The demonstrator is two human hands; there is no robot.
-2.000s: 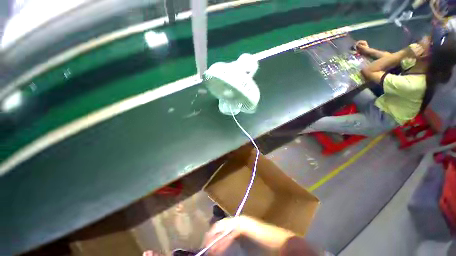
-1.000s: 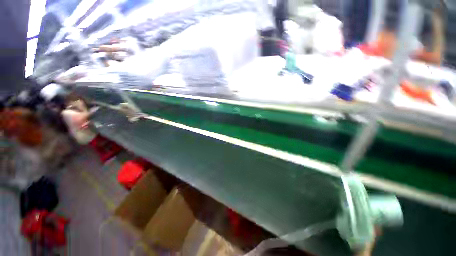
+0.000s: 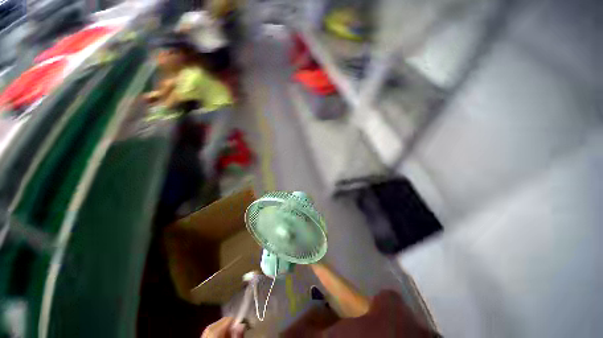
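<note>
A pale green clip fan (image 3: 285, 230) with a round grille is in mid-air in front of me, above the aisle floor and beside the carton. My right hand (image 3: 340, 290) reaches up to it from the lower right. Its fingertips are hidden behind the fan, and it appears to hold it. A thin white cable (image 3: 262, 310) hangs in a loop from the fan's base. My left hand (image 3: 223, 328) is cut off by the bottom edge, closed around a blurred whitish length of the cable.
An open brown carton (image 3: 215, 247) stands left of the fan, below the dark-green conveyor belt (image 3: 119, 218). A black crate (image 3: 400, 214) is on the right. A person in a yellow top (image 3: 201, 89) sits at the belt, with a red stool (image 3: 235, 152) nearby. A yellow floor line runs up the aisle.
The view has swung right towards the aisle. The fan has left the surface beside the belt and is now held up over the aisle floor. My left hand has come into view.
</note>
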